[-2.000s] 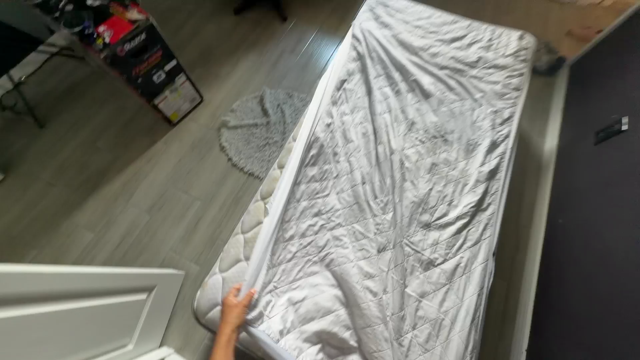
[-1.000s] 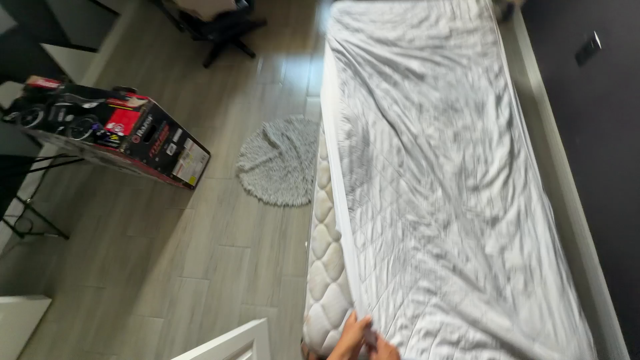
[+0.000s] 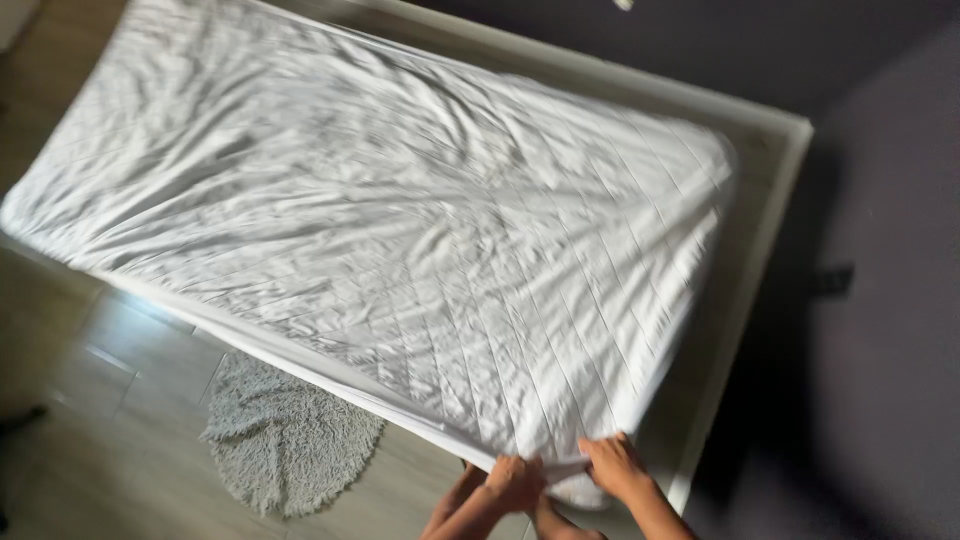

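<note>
A white quilted mattress protector (image 3: 420,225) lies wrinkled over a mattress (image 3: 577,491), whose bare corner shows low in the view. My left hand (image 3: 516,480) grips the protector's edge near that corner. Just to its right, my right hand (image 3: 615,461) has hold of the same edge, and the fabric is stretched between the two hands. The protector's hem runs from my left hand along the mattress side to the far left. Part of my feet or legs shows below the hands.
A round grey shaggy rug (image 3: 292,439) lies on the wood-look tile floor (image 3: 142,450) beside the mattress. A dark wall (image 3: 885,225) with a pale baseboard (image 3: 750,300) stands beyond the mattress on the right and along the top.
The view has turned strongly. The quilted mattress side, bare in the earlier frames, is now mostly covered along the rug side. Both hands are now at a mattress corner, apart, holding the edge.
</note>
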